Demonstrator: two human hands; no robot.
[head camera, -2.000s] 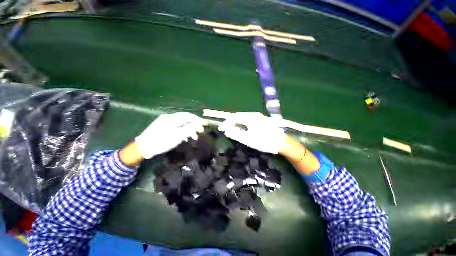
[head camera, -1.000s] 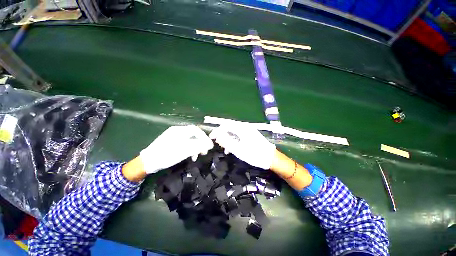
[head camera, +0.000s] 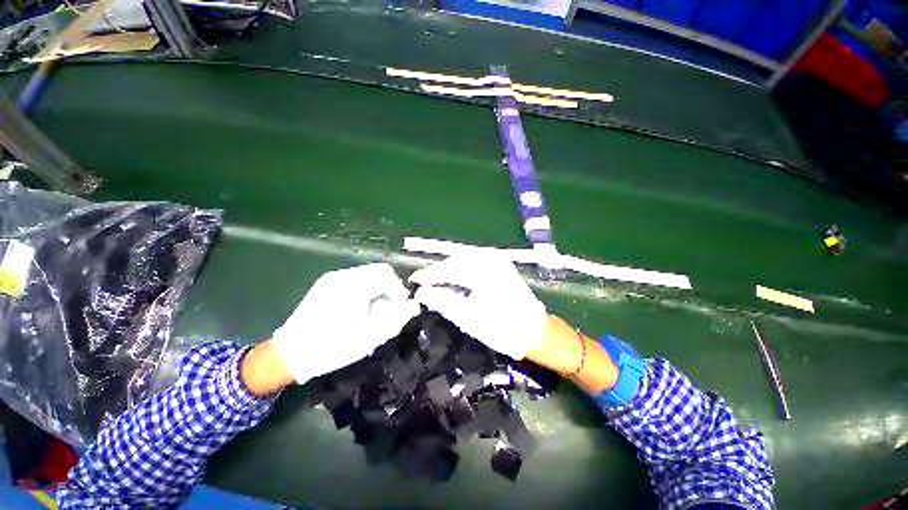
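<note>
Flat black square pads (head camera: 428, 398) lie in a loose heap on the green surface in front of me, some with small white or shiny bits. My left hand (head camera: 343, 324), in a white glove, is over the heap's upper left edge with fingertips pinched. My right hand (head camera: 485, 302), also gloved, meets it fingertip to fingertip above the top of the heap. Something small and dark shows at the right fingers. Whether the left fingertips hold anything is hidden by the gloves and too small to tell.
A circuit board assembly (head camera: 832, 239) lies on the green belt (head camera: 348, 149) at far right. A purple strip (head camera: 520, 164) crosses the belt between cream tape strips (head camera: 622, 271). A clear plastic bag (head camera: 100, 299) lies left. A short tape piece (head camera: 785, 298) and thin stick (head camera: 770, 369) lie right.
The circuit board assembly has moved right along the belt. Both hands have come slightly lower in view and stay together at the fingertips. The heap looks much the same.
</note>
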